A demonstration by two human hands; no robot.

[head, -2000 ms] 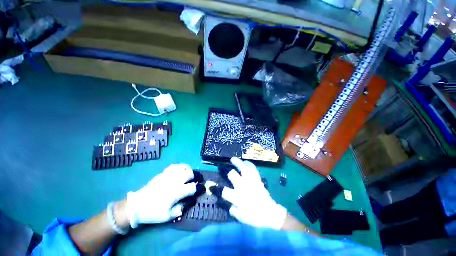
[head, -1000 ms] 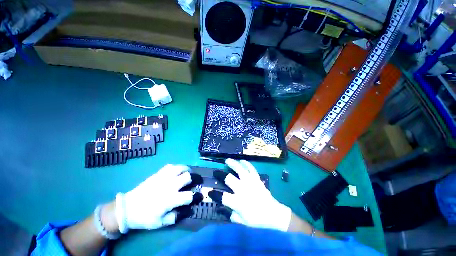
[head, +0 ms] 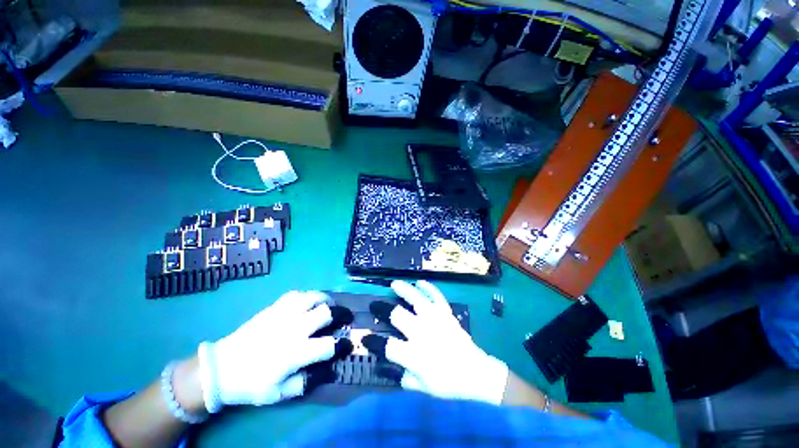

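A black slotted jig (head: 403, 308) lies nearest my body with a black finned heat sink (head: 361, 371) in it. A small pale pad (head: 357, 341) lies on the heat sink between my fingertips. My left hand (head: 267, 350), in a white glove with dark fingertips, touches the pad's left side. My right hand (head: 438, 346), gloved the same way, touches its right side. The fingertips cover part of the pad and heat sink, so any part under them is hidden. Several heat sinks with pale-framed parts (head: 210, 249) stand grouped at the left.
Behind the jig is a black tray (head: 385, 223) of tiny silver screws with tan pieces (head: 457, 257). At right are an orange board (head: 596, 192) under a sloping component rail (head: 613, 149), black heat sinks (head: 604, 378) and a small black part (head: 498, 304). A blower (head: 385, 61) and cardboard box (head: 201, 118) stand behind.
The fingers of both hands have shifted slightly around the pale pad, which now lies flatter between them. The camera view has moved a little. The surrounding objects keep their places.
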